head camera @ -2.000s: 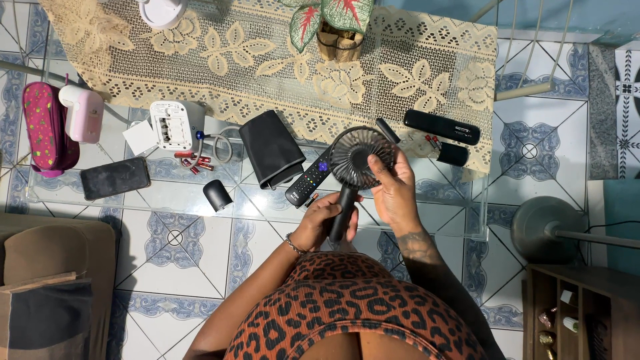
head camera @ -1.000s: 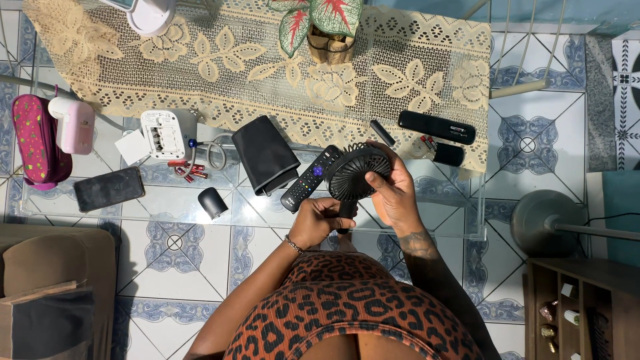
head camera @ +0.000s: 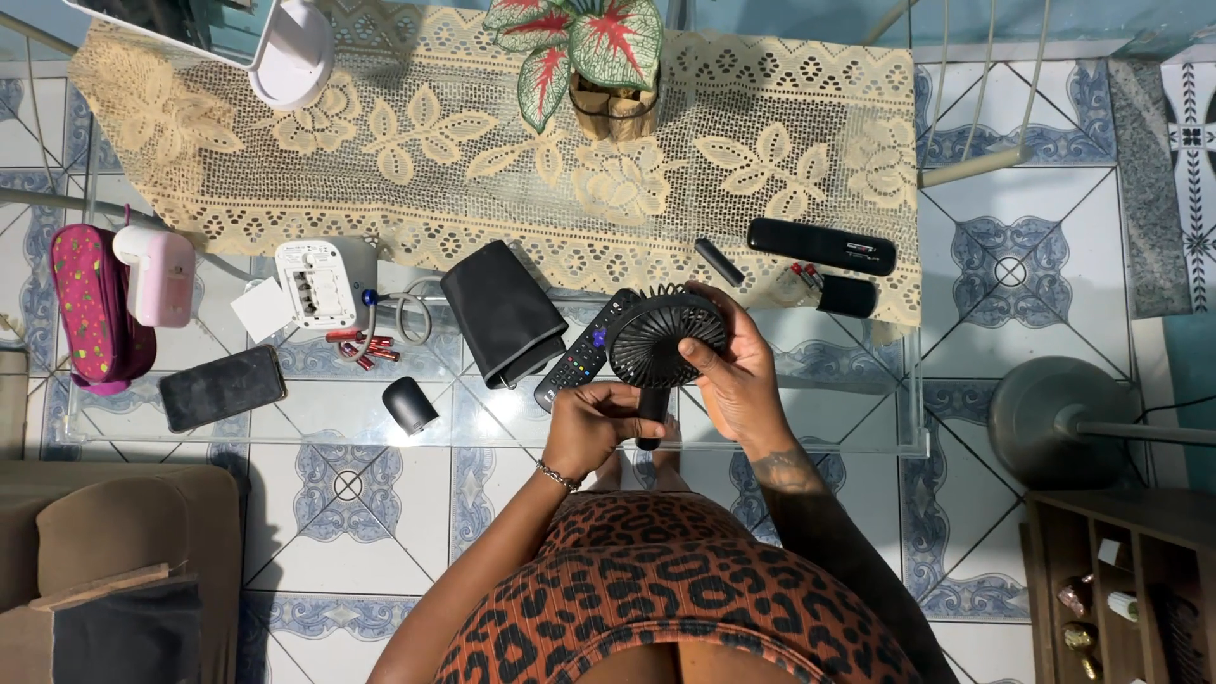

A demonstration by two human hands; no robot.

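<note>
Between my hands is a black handheld fan (head camera: 665,340), its round grille tilted above the table's front edge. My left hand (head camera: 597,423) pinches the fan's handle. My right hand (head camera: 743,366) holds the grille's right rim, thumb on its face. A black remote control (head camera: 581,353) lies just left of the fan, partly behind it and my left hand. Beside it rests a folded black cuff or pouch (head camera: 502,313). A small black cylindrical piece (head camera: 719,261) lies above my right hand. Further left are a black cap-like piece (head camera: 409,406) and several red batteries (head camera: 366,346).
The glass table (head camera: 817,446) carries a lace runner (head camera: 655,180), a potted plant (head camera: 613,109), a white device with an uncovered battery compartment (head camera: 326,285), a phone (head camera: 222,388), a pink case (head camera: 103,309), a pink-white device (head camera: 161,275) and a black case (head camera: 821,247). A brown armchair (head camera: 171,503) stands lower left.
The fan has turned and tilted in my hands, and my left hand has shifted along its handle. Both hands keep hold of it.
</note>
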